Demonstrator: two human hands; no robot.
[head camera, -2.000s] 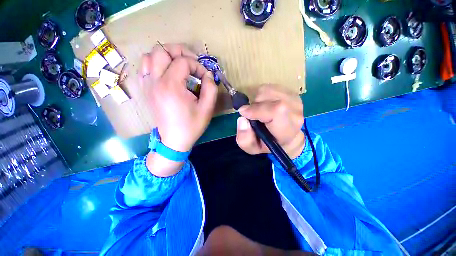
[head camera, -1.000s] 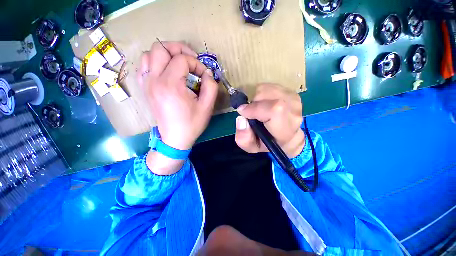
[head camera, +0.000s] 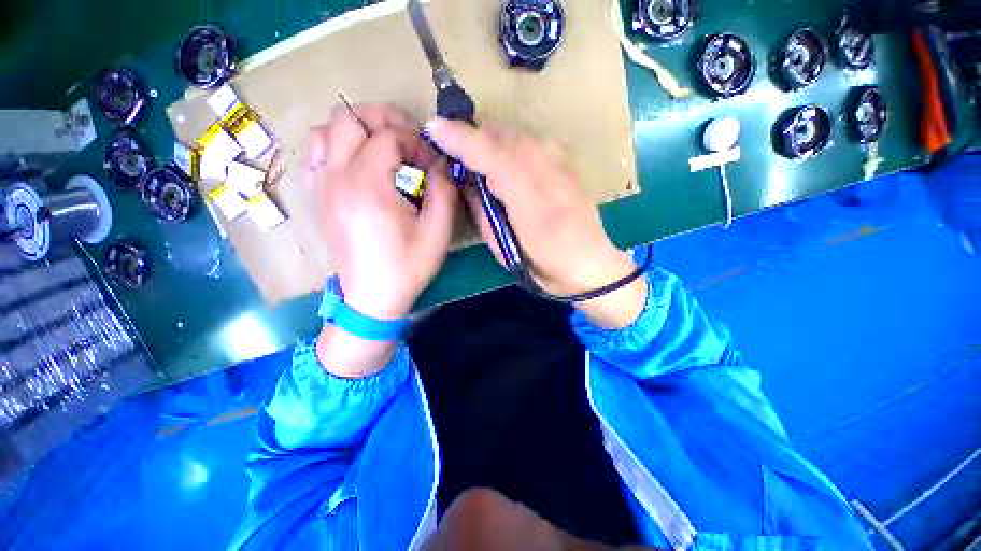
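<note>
My left hand (head camera: 377, 210) is over the cardboard mat (head camera: 586, 129), fingers curled around a small white and yellow battery cell (head camera: 409, 181). A thin strand (head camera: 347, 106) sticks out above its fingers. My right hand (head camera: 532, 205) holds the black soldering iron (head camera: 454, 106), its silver tip pointing up and away over the mat. The right fingertips are close against the left ones. The round device housing is mostly hidden between the hands; only dark bits show.
A pile of battery cells (head camera: 245, 172) lies on the mat's left. A round dark unit (head camera: 530, 30) is at its top. More units (head camera: 725, 65) stand on the green bench both sides. A wire spool (head camera: 56, 219), white round piece (head camera: 721, 135) and orange-handled tool (head camera: 932, 92) lie further out.
My right hand has moved left to the left hand, and the iron has swung from the housing to point up and away. The housing is now covered. The view has shifted slightly.
</note>
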